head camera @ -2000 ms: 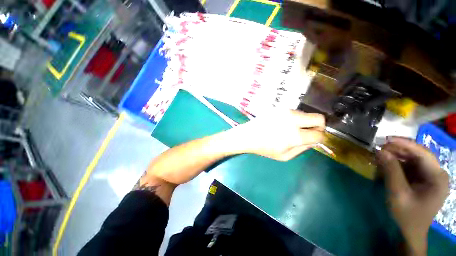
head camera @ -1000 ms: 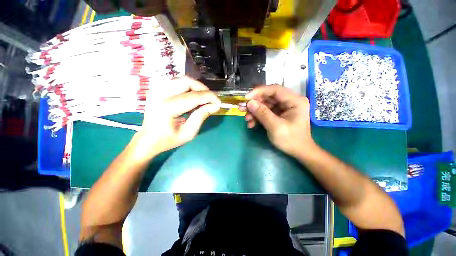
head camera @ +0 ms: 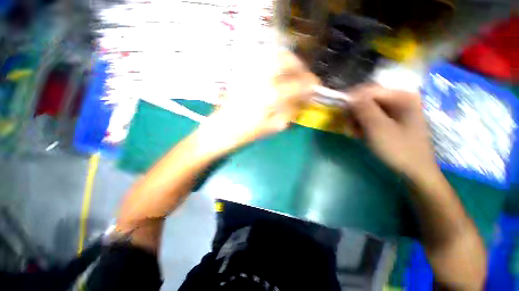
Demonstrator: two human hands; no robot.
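The view is blurred. My left hand point(head camera: 273, 102) holds a white wire lead point(head camera: 329, 94) at the press front. My right hand point(head camera: 390, 122) has its fingertips closed at the lead's right end; whether a ring terminal is there is too blurred to tell. The dark press die point(head camera: 347, 48) is just behind the hands, and the yellow plate point(head camera: 321, 117) is beneath them. The large stack of white leads with red bands point(head camera: 171, 51) lies at the left. One white lead point(head camera: 183, 110) sticks out from it over the green bench.
The green bench top point(head camera: 341, 176) spans the front. A blue terminal bin point(head camera: 503, 185) full of silver terminals is at the right, with a red bin point(head camera: 495, 51) behind it. Blue bin edges show at left point(head camera: 92, 122) and lower right point(head camera: 421, 270).
The camera view has tilted and shifted, so the bench looks slanted. Both hands remain together at the press front, with the lead between them.
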